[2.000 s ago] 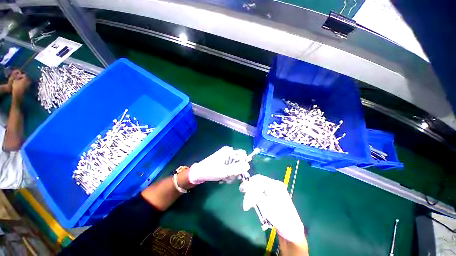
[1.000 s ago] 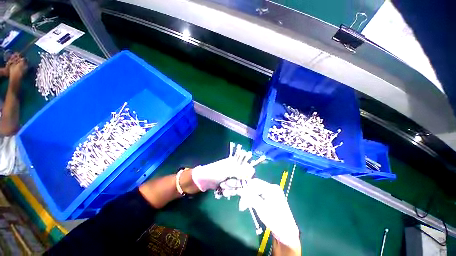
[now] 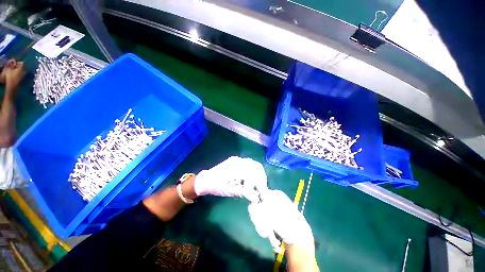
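Observation:
My left hand (image 3: pixel 231 178), in a white glove, is curled around pale rod parts (image 3: pixel 257 194) above the green bench. My right hand (image 3: pixel 279 215), also in a white glove, meets its fingertips and holds a rod part whose end (image 3: pixel 277 241) shows below the palm. The gloves blend with the pale rods, so how many each hand holds is hidden. A large blue bin (image 3: pixel 33 125) on the left holds a heap of rods (image 3: pixel 114 154). A smaller blue bin (image 3: pixel 319 174) beyond my right hand holds another heap (image 3: pixel 324 139).
A small blue tray (image 3: pixel 400 159) adjoins the right bin. A lone rod (image 3: pixel 407 255) lies at lower right, near a grey box (image 3: pixel 452 254). Another person's hand (image 3: pixel 13 71), a loose rod heap (image 3: pixel 61 78) and a paper sheet (image 3: pixel 57 41) are at upper left. A metal rail (image 3: pixel 236 126) crosses the bench.
The rod ends that stuck up fanned above my left hand a second ago no longer show. My left hand has closed and turned over them. My right hand has moved slightly down.

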